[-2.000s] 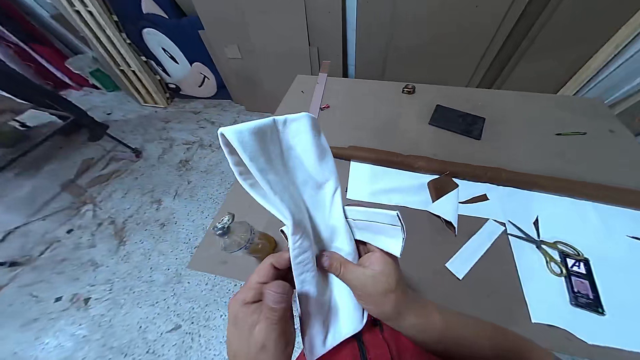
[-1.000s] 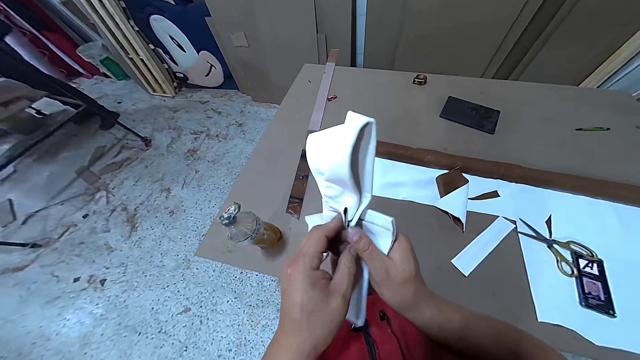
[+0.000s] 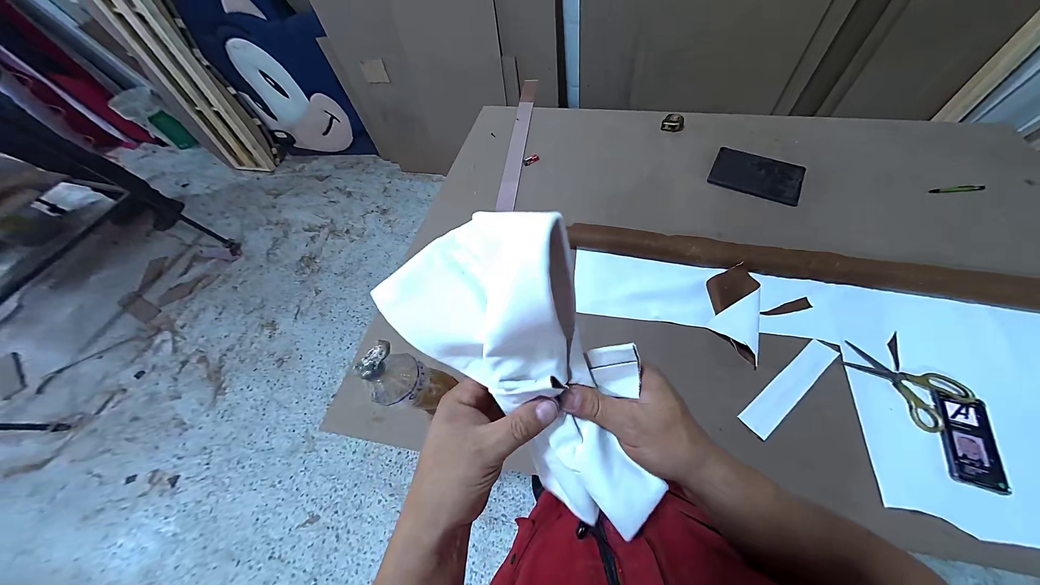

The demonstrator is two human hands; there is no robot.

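A folded piece of white-backed fabric (image 3: pixel 496 301) is bunched at its middle between my two hands, over the near left edge of the table. My left hand (image 3: pixel 487 439) pinches its left side, with the thumb on top. From the right, my right hand (image 3: pixel 634 414) grips the same gathered spot, its thumb tip close to the other thumb. A wide loop of the fabric stands above the hands, a short tab with a dark line pokes out above my right hand, and two tails hang below. The fingers beneath the fabric are partly hidden.
On the table (image 3: pixel 634 179) lie a brown material sheet with white backing (image 3: pixel 959 357), scissors (image 3: pixel 902 378), a phone (image 3: pixel 975 443), a white strip (image 3: pixel 788 390), a dark flat rectangular object (image 3: pixel 756 175) and a pen (image 3: pixel 957 188). A glass bottle of amber liquid (image 3: pixel 402 379) stands at the left edge.
The upper loop, narrow and seen more edge-on a second ago, now spreads wide to the left. Both hands keep hold of the gathered middle.
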